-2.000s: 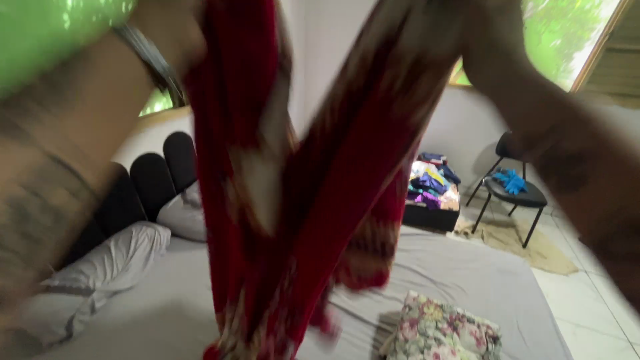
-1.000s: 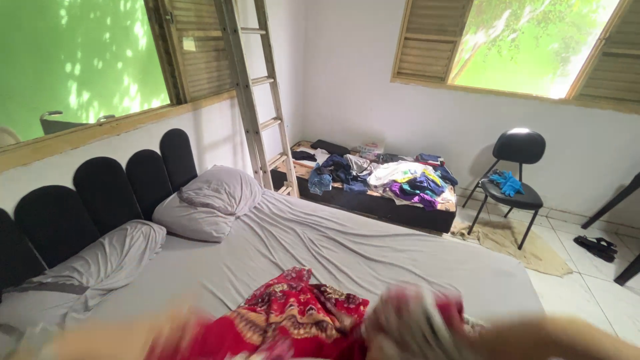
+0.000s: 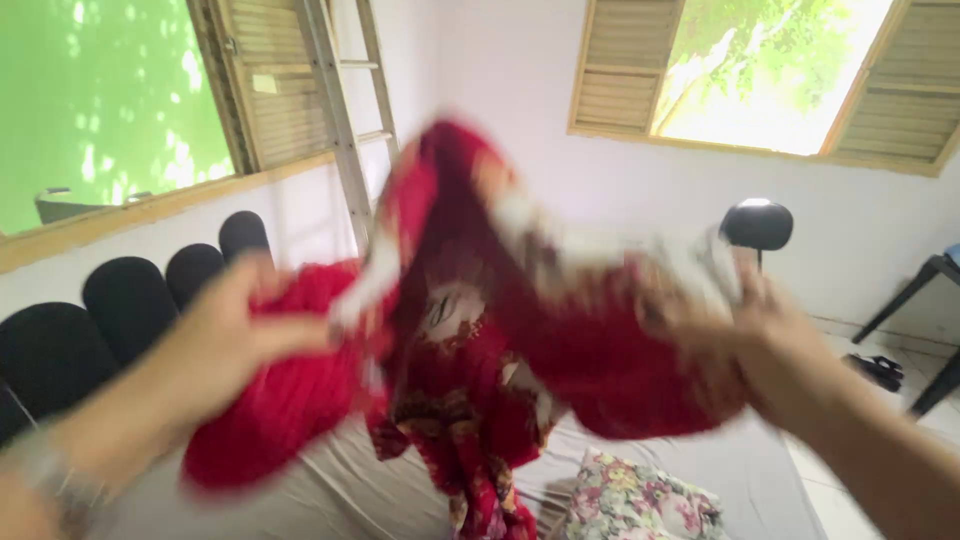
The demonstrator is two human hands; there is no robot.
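Observation:
A red patterned cloth garment (image 3: 480,360) with white and tan motifs hangs spread in the air above the bed, blurred by motion. At its left edge my left hand (image 3: 262,322) grips the fabric, thumb toward the middle. My right hand (image 3: 720,307) holds the opposite edge, bunched in the fingers. A dark opening shows between the two sides, with a pale patch inside it. The lower end droops toward the grey bed sheet (image 3: 300,495). Right of that end lies a folded floral cloth (image 3: 637,499) on the bed.
Black padded headboard panels (image 3: 131,307) line the left wall. An aluminium ladder (image 3: 349,127) leans beside the shuttered window (image 3: 277,90). Beyond the bed are a black chair's backrest (image 3: 757,225), black sandals (image 3: 876,371) on the tiles and dark furniture legs (image 3: 900,300) at right.
One second ago the red cloth lay low over the bed with my hands at the bottom edge; now both hands are higher and hold it up, spread wide.

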